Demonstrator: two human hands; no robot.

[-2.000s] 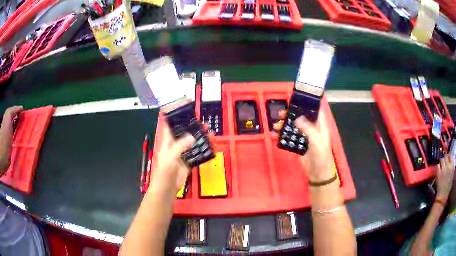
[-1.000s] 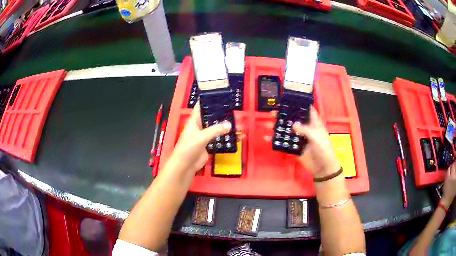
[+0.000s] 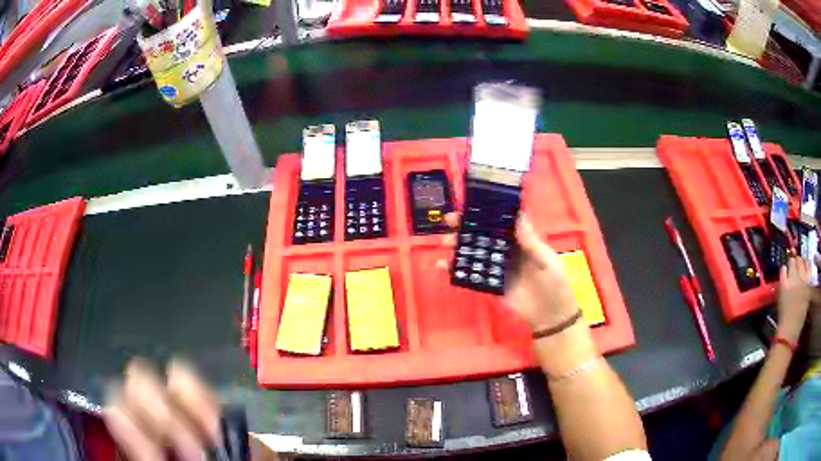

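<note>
My right hand (image 3: 533,275) grips an open flip phone (image 3: 489,207), lit white screen up, keypad facing me, above the red tray (image 3: 432,365). My left hand (image 3: 166,410) is blurred and cut off at the lower left edge, close to the camera. A dark edge beside its fingers looks like the other flip phone (image 3: 236,434); most of it is hidden. Two open phones with lit screens (image 3: 315,185) (image 3: 365,180) stand in the tray's upper left pockets. A closed phone (image 3: 429,203) lies beside them. Yellow phone backs (image 3: 304,313) (image 3: 372,309) (image 3: 582,286) show in lower pockets.
Three batteries (image 3: 347,414) (image 3: 424,422) (image 3: 510,400) lie at the bench edge. Red pens (image 3: 251,302) (image 3: 695,315) lie on both sides of the tray. A post carries a pen cup (image 3: 183,58). A neighbour's hands (image 3: 794,293) work at another red tray (image 3: 698,216) at right.
My left hand has moved from over the tray down to the lower left edge. My right hand still holds its phone, a little further left. The view has shifted.
</note>
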